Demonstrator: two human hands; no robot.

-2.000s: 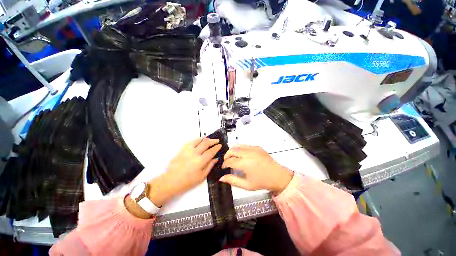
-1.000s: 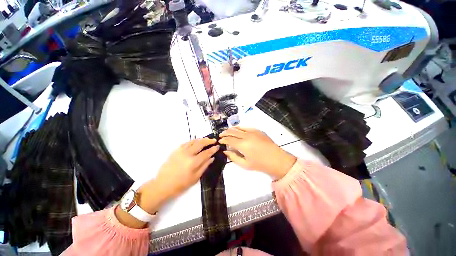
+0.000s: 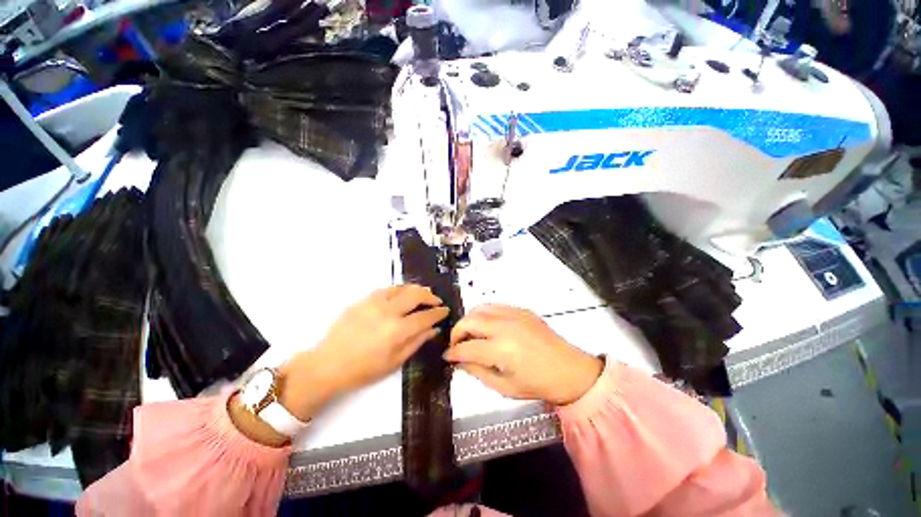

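A dark plaid strip (image 3: 428, 404) runs from the presser foot (image 3: 454, 247) towards me and hangs over the table's front edge. Its far end lies flat beside and a little past the foot, to the left. My left hand (image 3: 389, 333) lies on the strip from the left, fingertips pressing on it. My right hand (image 3: 520, 353) grips the strip's right edge between thumb and fingers. The white sewing machine head (image 3: 687, 151) stands behind my hands. The needle tip is too small to make out.
Fanned plaid pieces (image 3: 646, 278) lie under and beside the machine arm. A curved pile of strips (image 3: 192, 283) and a wide fanned stack (image 3: 81, 323) lie at left. A gathered bundle (image 3: 313, 101) lies behind. A control panel (image 3: 830, 265) sits at right.
The strip has moved away from me, so its far end now shows past the foot on the left. Both hands sit slightly farther back from the needle than a second ago.
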